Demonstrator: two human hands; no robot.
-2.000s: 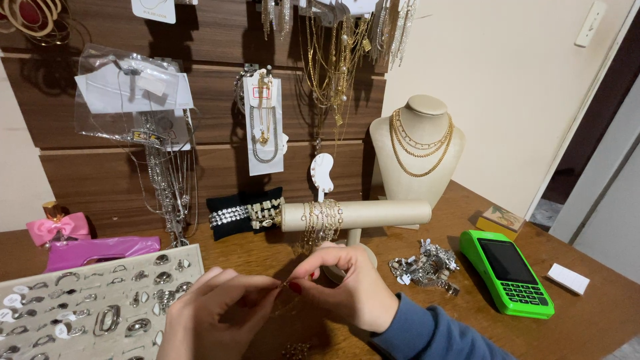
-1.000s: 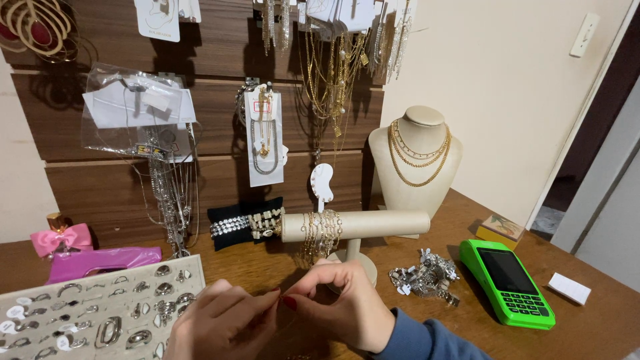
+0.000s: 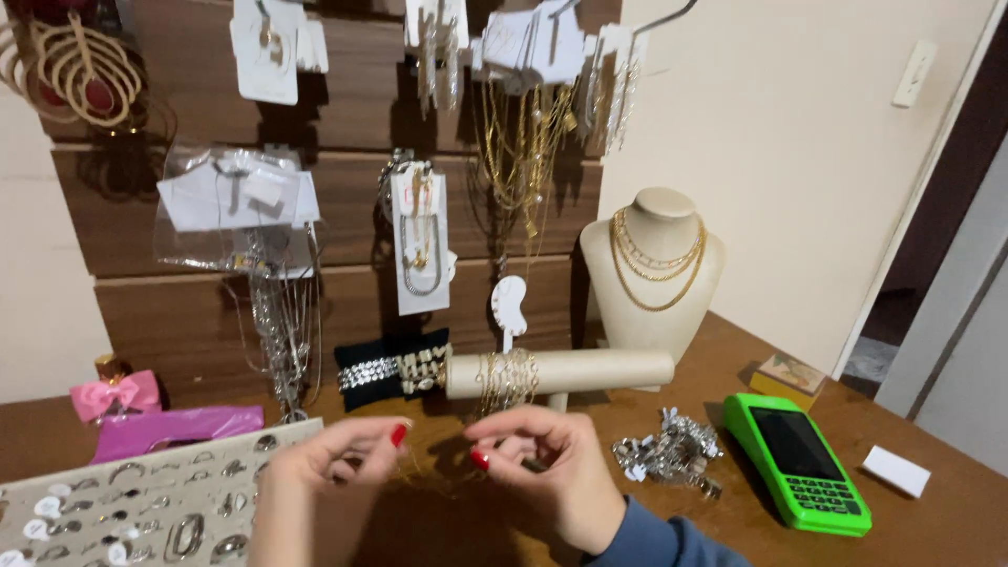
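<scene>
My left hand (image 3: 339, 465) pinches one end of a fine gold-coloured chain (image 3: 429, 482) between thumb and fingertip. Facing it, my right hand (image 3: 543, 472) has thumb and index finger slightly apart near the chain's other side; whether it touches the chain cannot be told. The thin strand hangs low between both hands, blurred against the wood. Just behind them, gold bracelets (image 3: 508, 378) circle a cream bar stand (image 3: 606, 372). A heap of silver-coloured jewellery (image 3: 669, 453) lies right of my right hand.
A ring tray (image 3: 157, 492) is at the left, by a pink bow (image 3: 115, 396). A black bracelet cushion (image 3: 382, 346), a necklace bust (image 3: 657, 315), a green card terminal (image 3: 795, 465) and a white card (image 3: 896, 471) share the table (image 3: 756, 362). Necklaces hang from the slatted panel (image 3: 189, 323).
My hands, close together with fingertips meeting in the earlier frames, have moved apart, and a fine chain now shows hanging between them.
</scene>
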